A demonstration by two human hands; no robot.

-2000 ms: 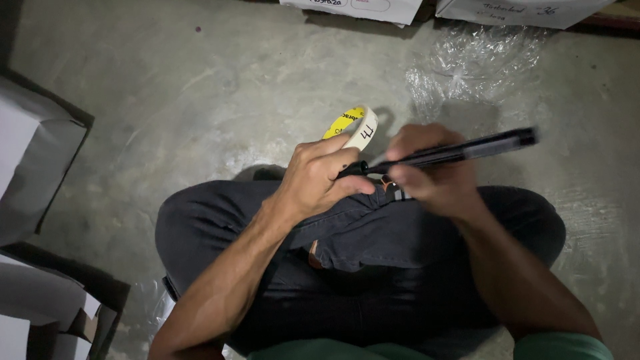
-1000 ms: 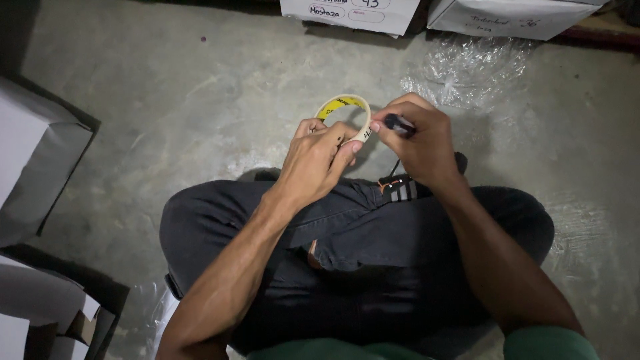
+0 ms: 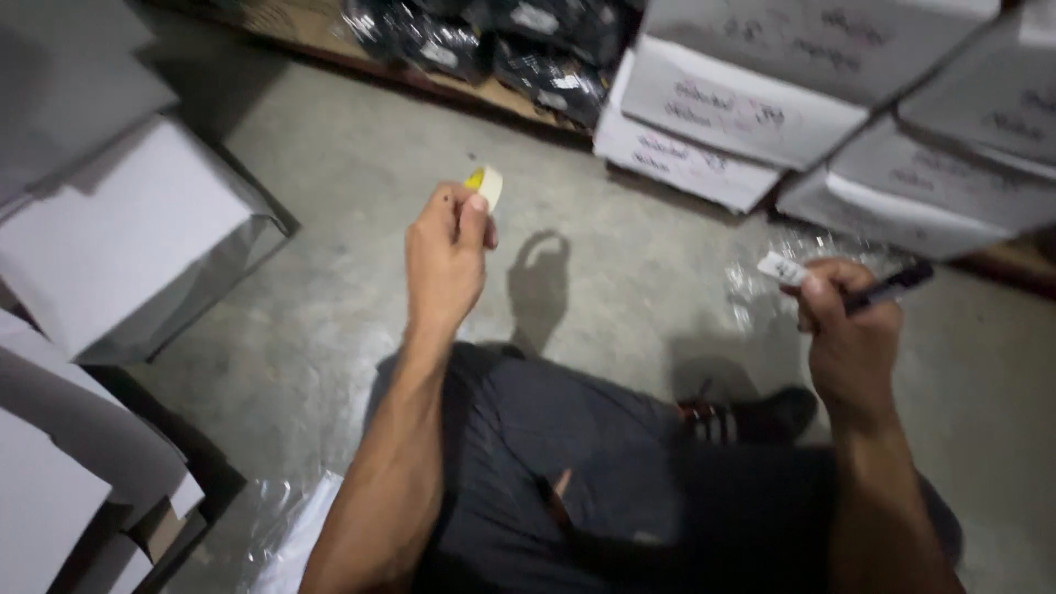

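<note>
My left hand grips a roll of masking tape with a yellow inner core, held over the concrete floor. Well to the right, my right hand pinches a short torn strip of tape with dark handwriting between thumb and finger. A black marker lies through the same hand and points up to the right; whether it is capped cannot be told. Both hands are apart, beyond my crossed legs in dark trousers.
Stacked white cardboard boxes bearing handwriting stand at the upper right. Black items in clear plastic lie on a low wooden shelf. White boxes line the left side. Crumpled clear film lies on the floor beside my right hand.
My hands have moved apart. A written strip is now off the roll and in my right hand with the marker. The view has swung toward the shelf.
</note>
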